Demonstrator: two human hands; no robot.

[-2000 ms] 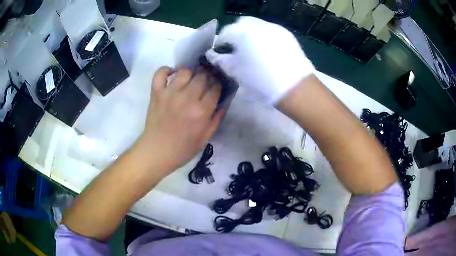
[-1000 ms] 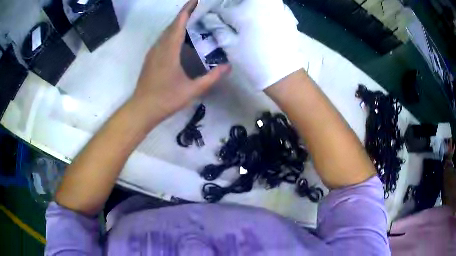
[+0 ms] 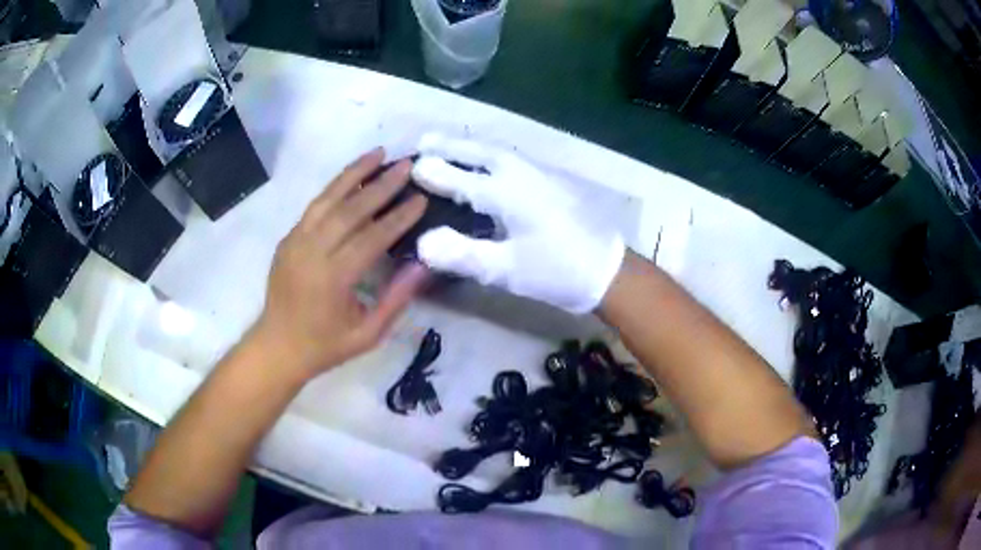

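Observation:
A black retail box (image 3: pixel 439 218) is on the white worktable in front of me, between my two hands and largely hidden by them. My bare left hand (image 3: pixel 350 252) has its fingers on the box's left side. My right hand (image 3: pixel 516 220), in a white knit glove, grips the box from the right with thumb and fingers spread around it. A pale flap seems to extend to the right behind the glove. A pile of bundled black cables (image 3: pixel 559 424) lies nearer to me, with one separate cable (image 3: pixel 415 374) to its left.
Filled open boxes (image 3: pixel 218 163) stand at the left with flaps up. Across the green belt (image 3: pixel 570 81) are open boxes (image 3: pixel 769 107) at the upper right and a bagged device (image 3: pixel 460 45). Another cable pile (image 3: pixel 834 365) lies at the right, near a person's arm (image 3: pixel 961 473).
The box has turned from an upright, tilted pose to lying between my hands on the table. My camera view has shifted, so the bagged device and the belt boxes show again.

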